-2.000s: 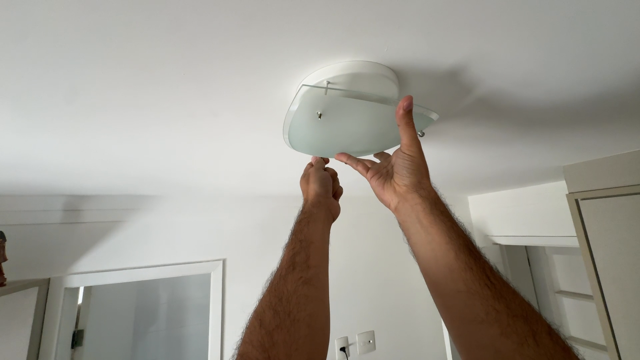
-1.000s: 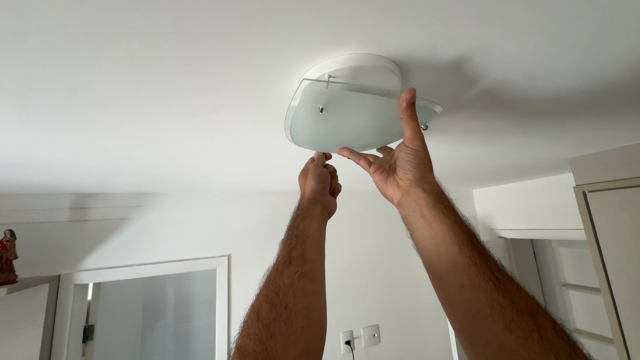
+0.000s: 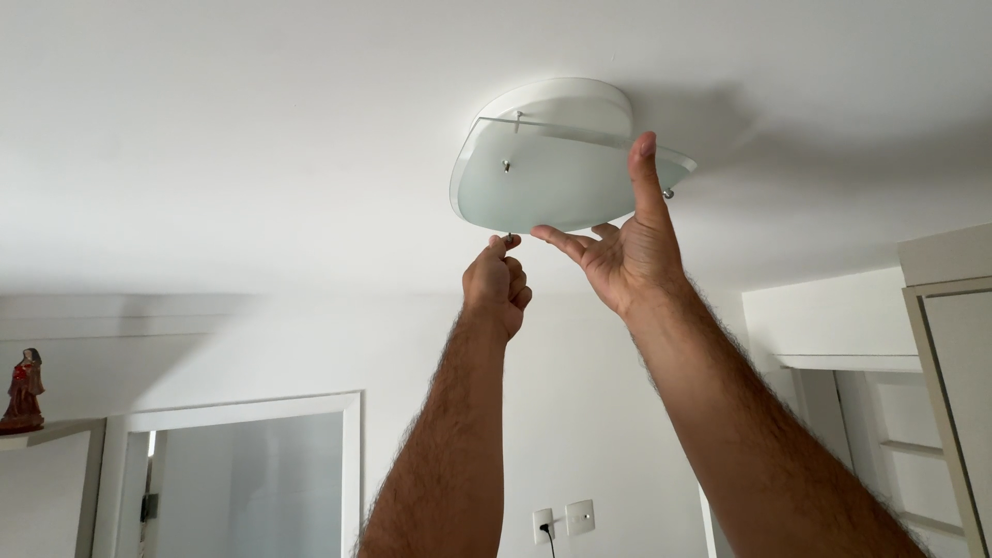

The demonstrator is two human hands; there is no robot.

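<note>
A frosted glass shade (image 3: pixel 558 182) with a clear bevelled edge hangs tilted below the round white base (image 3: pixel 573 101) of a ceiling light. One metal knob (image 3: pixel 507 166) shows on the shade's face and another metal knob (image 3: pixel 669 194) at its right end. At the near edge, my left hand (image 3: pixel 497 283) pinches a small metal fastener (image 3: pixel 510 237) between thumb and finger. My right hand (image 3: pixel 632 232) supports the shade from below, its fingers spread along the near edge and its thumb raised beside the right part.
A figurine (image 3: pixel 25 391) stands on a cabinet top at the left, beside a white door frame (image 3: pixel 353 465). Low on the wall are a socket with a black plug (image 3: pixel 544 527) and a second wall plate (image 3: pixel 580 517). A tall cabinet (image 3: pixel 961 372) is at the right.
A small gap with the metal fastener now shows between my left fingertips and the shade's edge; the left hand sits slightly lower. My right hand keeps its place under the glass.
</note>
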